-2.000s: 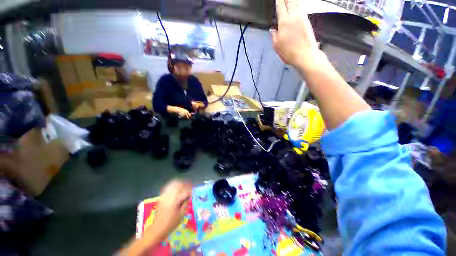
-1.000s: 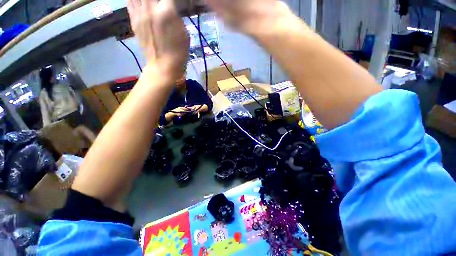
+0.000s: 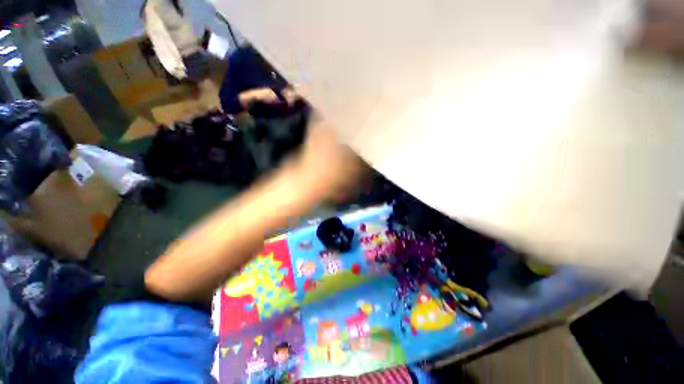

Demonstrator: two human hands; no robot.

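A large cream-white sheet or board (image 3: 517,127), blurred, fills the upper right and hides much of the table. My left hand (image 3: 330,165) is blurred at its lower left edge; whether it grips the edge cannot be told. A brownish blur at the top right corner may be my right hand, but it is too unclear. A glossy black part (image 3: 334,235) sits on the colourful printed mat (image 3: 330,300). The purple metallic pile (image 3: 412,259) lies at the mat's right, beside yellow-handled pliers (image 3: 463,298).
Black parts (image 3: 199,146) are heaped at the back of the green table (image 3: 187,206). A person's hands (image 3: 262,97) are behind them. A cardboard box (image 3: 71,202) and dark bags (image 3: 34,150) stand at left. Another open box (image 3: 525,356) is at the lower right.
Both raised hands were at the overhead shelf. Now the large pale sheet or board covers the upper right, and my left hand has come down to its edge. The view has shifted.
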